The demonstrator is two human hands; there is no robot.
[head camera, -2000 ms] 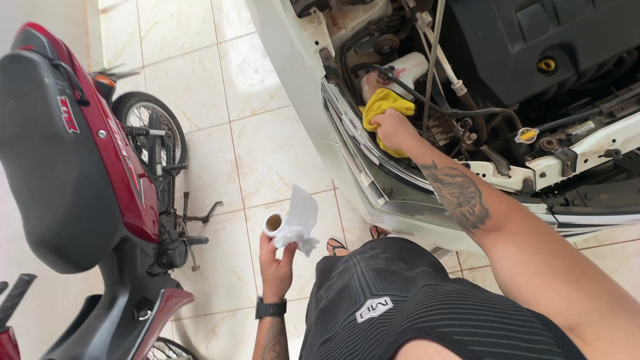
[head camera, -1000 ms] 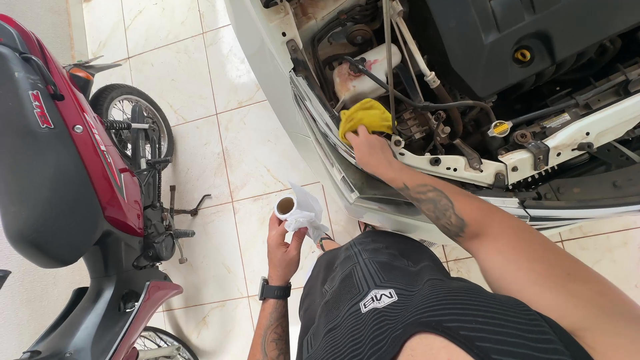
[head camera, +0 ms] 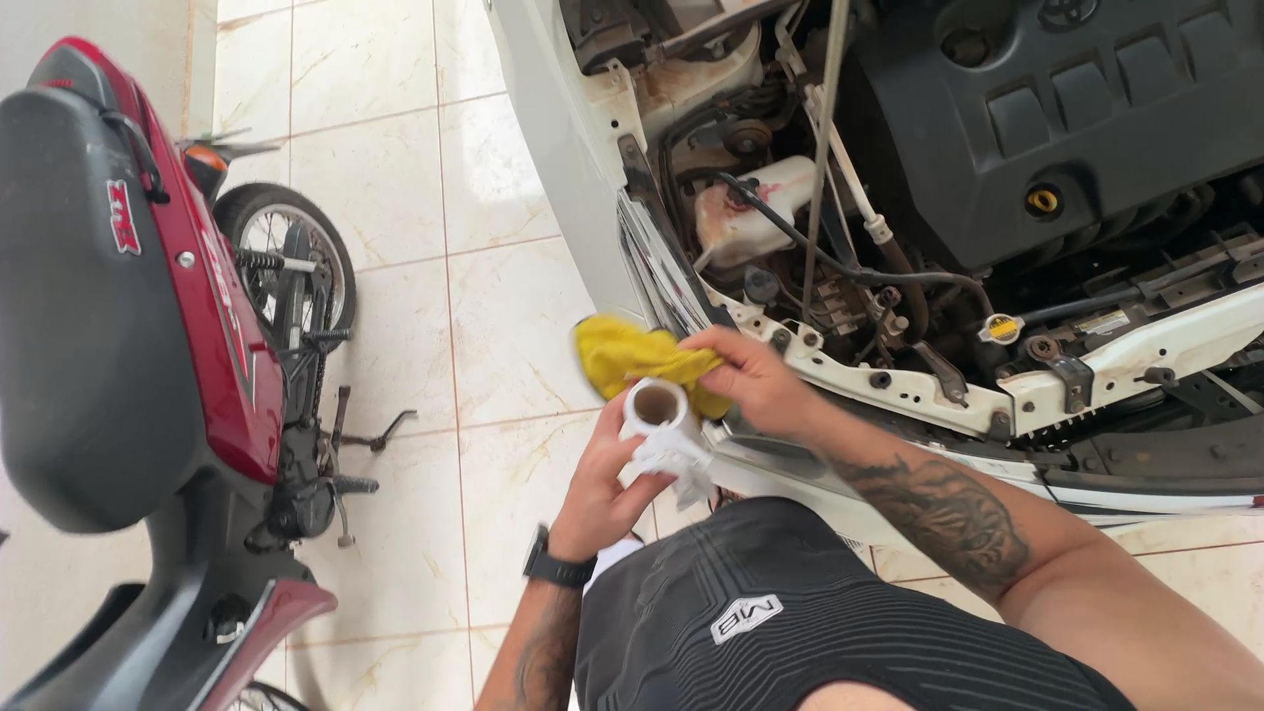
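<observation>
My left hand [head camera: 602, 479] grips a white paper roll [head camera: 656, 405] with a brown hollow core, and crumpled white paper [head camera: 681, 456] hangs from it between the fingers. Just above and to the right, my right hand [head camera: 755, 380] is shut on a yellow cloth [head camera: 632, 360], which is slightly blurred and bunched behind the roll. Both hands are close together in front of the headlight corner of a white car. Beyond them in the engine bay sits a translucent white fluid reservoir [head camera: 755, 212] with reddish stains, a black hose crossing over it.
The engine bay holds a black engine cover [head camera: 1066, 118], a yellow-topped radiator cap [head camera: 1001, 329] and a thin upright prop rod [head camera: 828, 148]. The car's white front frame [head camera: 928, 400] runs below them. A red and black motorcycle [head camera: 227, 326] stands at the left on the tiled floor [head camera: 513, 326].
My right hand has drawn the yellow cloth away from the engine bay beside the reservoir, toward my left hand. The paper roll and the cloth are now close together.
</observation>
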